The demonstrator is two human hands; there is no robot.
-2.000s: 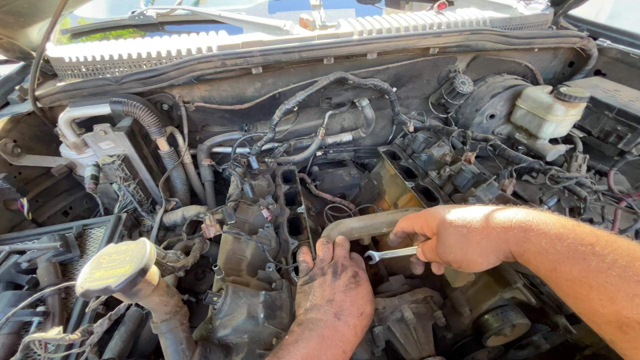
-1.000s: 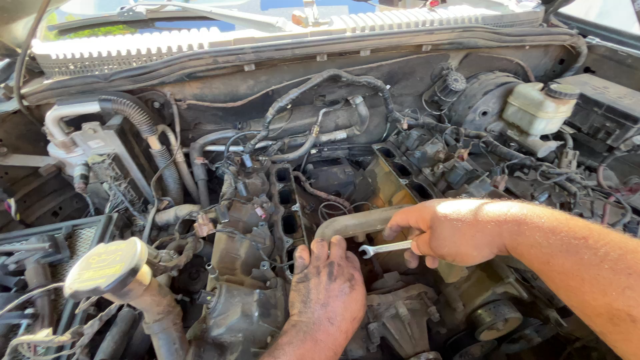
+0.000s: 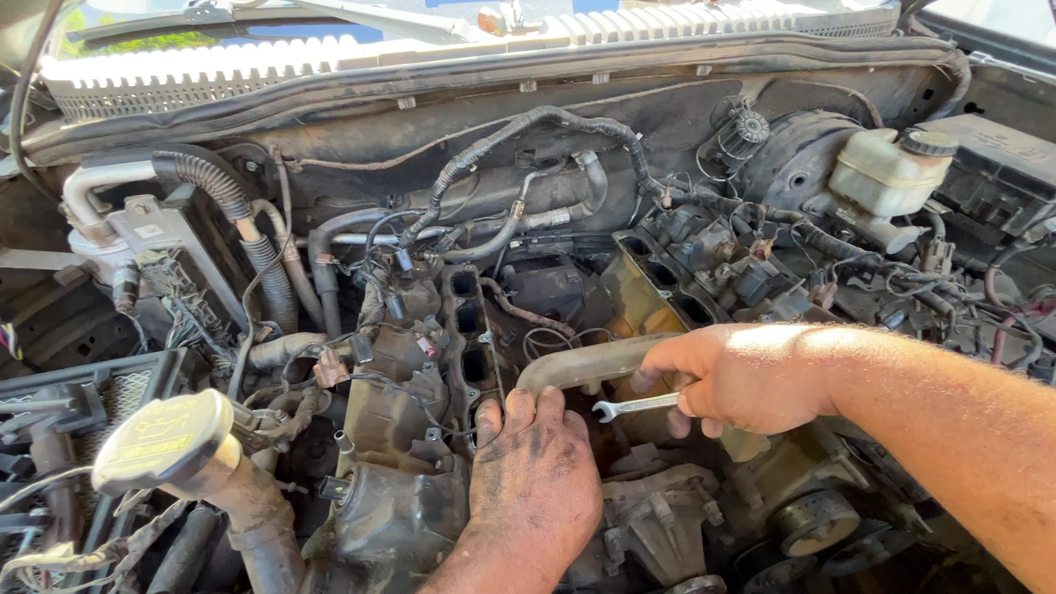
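A curved coolant hose or pipe (image 3: pixel 594 363) lies across the front of the engine valley. My left hand (image 3: pixel 536 470), smudged with grease, rests with its fingertips at the hose's bent left end; its palm side is hidden, so its grip is unclear. My right hand (image 3: pixel 742 375) holds a combination wrench (image 3: pixel 639 405), the open end pointing left, just below the hose. The fingers of that hand also touch the hose's right part. Open intake ports show in the left cylinder head (image 3: pixel 474 363) and in the right cylinder head (image 3: pixel 660 268).
An oil filler cap (image 3: pixel 165 437) on its neck stands at the lower left. Wiring harness (image 3: pixel 536 120) arches along the firewall. The brake fluid reservoir (image 3: pixel 891 173) is at the upper right. Pulleys (image 3: pixel 813 520) sit below my right forearm, and loose connectors (image 3: pixel 332 369) lie left of the valley.
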